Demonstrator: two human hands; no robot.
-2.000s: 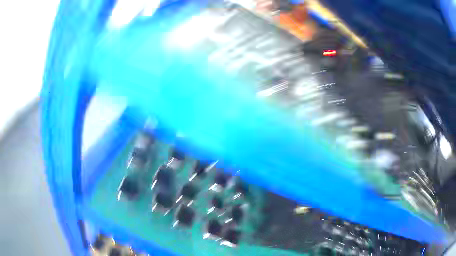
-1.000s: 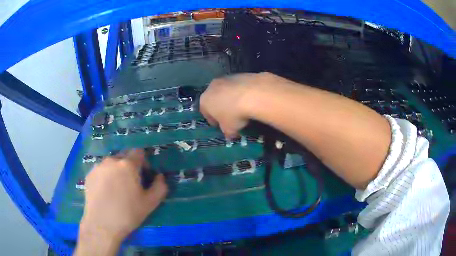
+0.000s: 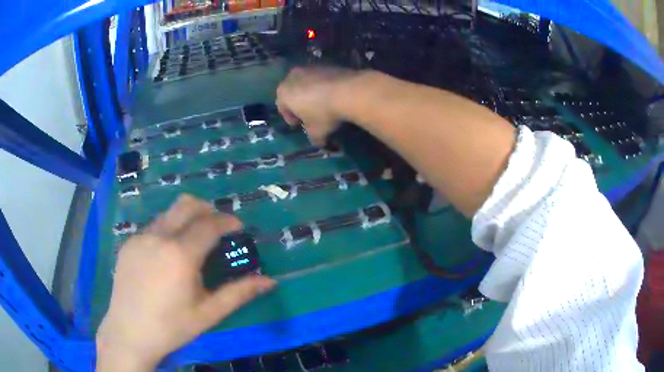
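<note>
My left hand [image 3: 164, 272] is at the lower left above the green shelf, with thumb and fingers around a smartwatch body [image 3: 234, 254]. Its dark screen faces up and shows white and bluish digits. My right hand [image 3: 311, 102] reaches in from the right to the shelf's middle, fingers curled downward; what is under the fingertips is hidden. Charging cradles [image 3: 300, 234] lie in taped rows across the mat. One dark smartwatch body [image 3: 256, 114] sits just left of my right hand, and another [image 3: 129, 164] sits at the shelf's left end.
A blue shelf edge [image 3: 313, 314] runs along the front, with blue posts at left and a blue beam above. Black cables [image 3: 429, 261] hang right of the rows. A red light [image 3: 311, 33] shows at the back. More watches [image 3: 211, 57] lie at the back left and at the right.
The first frame is blurred with no hands visible; both hands are now over the shelf. Since one second ago, the lit screen between my left fingers has become visible. The view has shifted slightly.
</note>
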